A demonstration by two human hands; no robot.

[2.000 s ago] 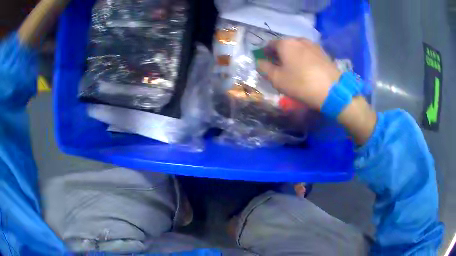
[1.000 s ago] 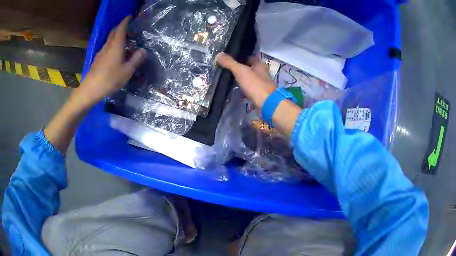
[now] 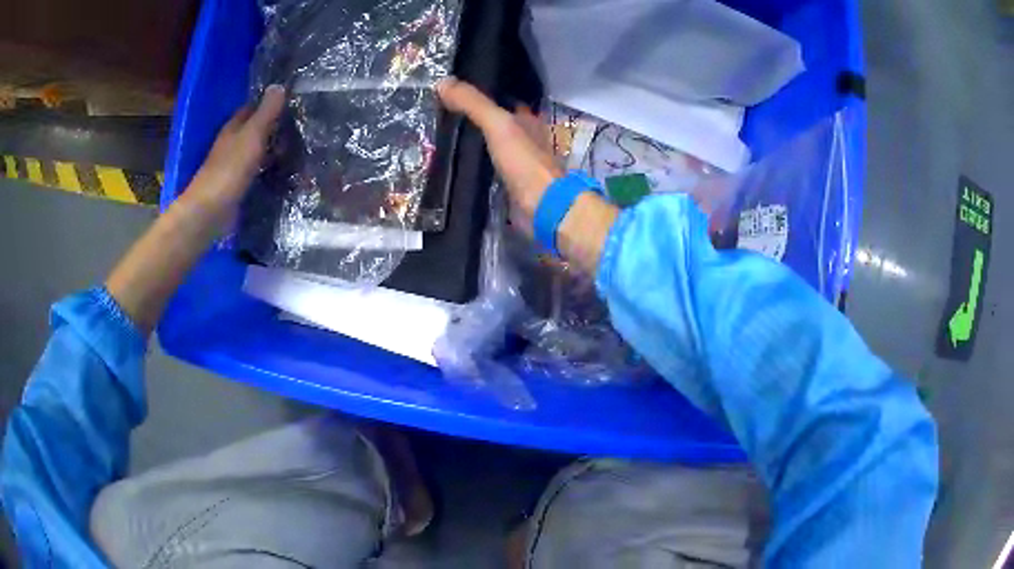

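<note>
A bagged black module [image 3: 361, 145] under crinkled clear plastic lies over a larger matte black panel [image 3: 450, 261] in the left half of the blue tote [image 3: 445, 420]. My left hand [image 3: 231, 158] grips its left edge, thumb on top, fingers mostly hidden. My right hand [image 3: 498, 142] grips its right edge, thumb side on top, other fingers hidden below. Whether the module is lifted off the panel is hard to tell. White sheets [image 3: 345, 315] stick out under the panel's near edge.
On the tote's right side lie a frosted bag [image 3: 678, 50], a green sticker [image 3: 628, 188] on a bag with handwriting, crumpled clear plastic [image 3: 489, 345] and a printed label [image 3: 762, 231]. Yellow-black tape [image 3: 83, 180] and a green-arrow exit sign [image 3: 967, 272] are on the floor.
My right hand has moved from the green sticker to the bagged module's right edge. My left hand has come from the tote's left side to its left edge. The module has turned slightly straighter.
</note>
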